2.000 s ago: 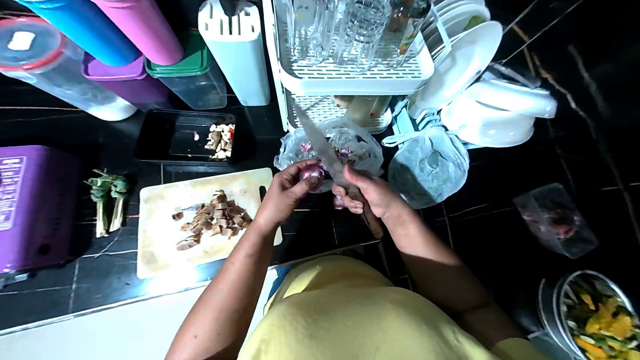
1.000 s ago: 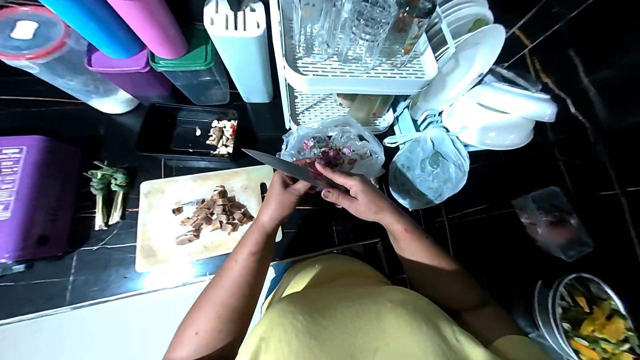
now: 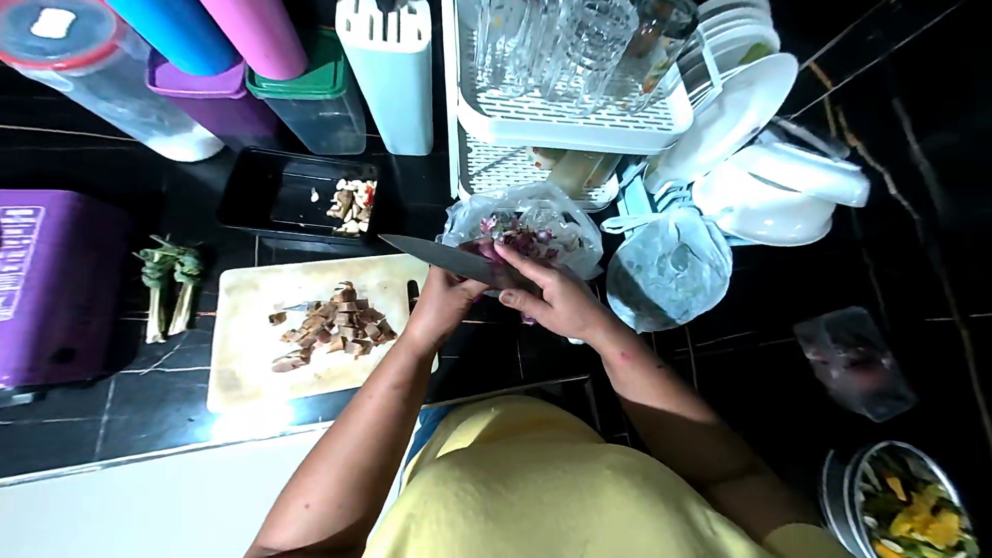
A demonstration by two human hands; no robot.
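Note:
A kitchen knife (image 3: 449, 258) is in my right hand (image 3: 554, 298), its blade pointing left across my left hand (image 3: 443, 301). Between my hands, partly hidden by the blade, my left hand holds a purple-red shallot or small onion (image 3: 484, 249). Just behind them lies a clear plastic bag (image 3: 577, 232) with purple peelings (image 3: 521, 235) in it. Left of my hands, brown cut chunks (image 3: 341, 325) are heaped on a cream cutting board (image 3: 244, 333). Beyond the board, a black tray (image 3: 271, 190) holds chopped pale pieces (image 3: 353, 205).
A white dish rack (image 3: 573, 136) with glasses stands behind the bag, beside white plates and bowls (image 3: 767, 201). A knife block (image 3: 395, 85) and lidded containers (image 3: 310, 108) are at the back left. Knotted green stalks (image 3: 167, 287) lie left; a bowl of scraps (image 3: 914, 504) is at lower right.
The knife has swung from pointing up and left to lying nearly flat across my left hand. My right hand has shifted towards my left hand since the earliest frame.

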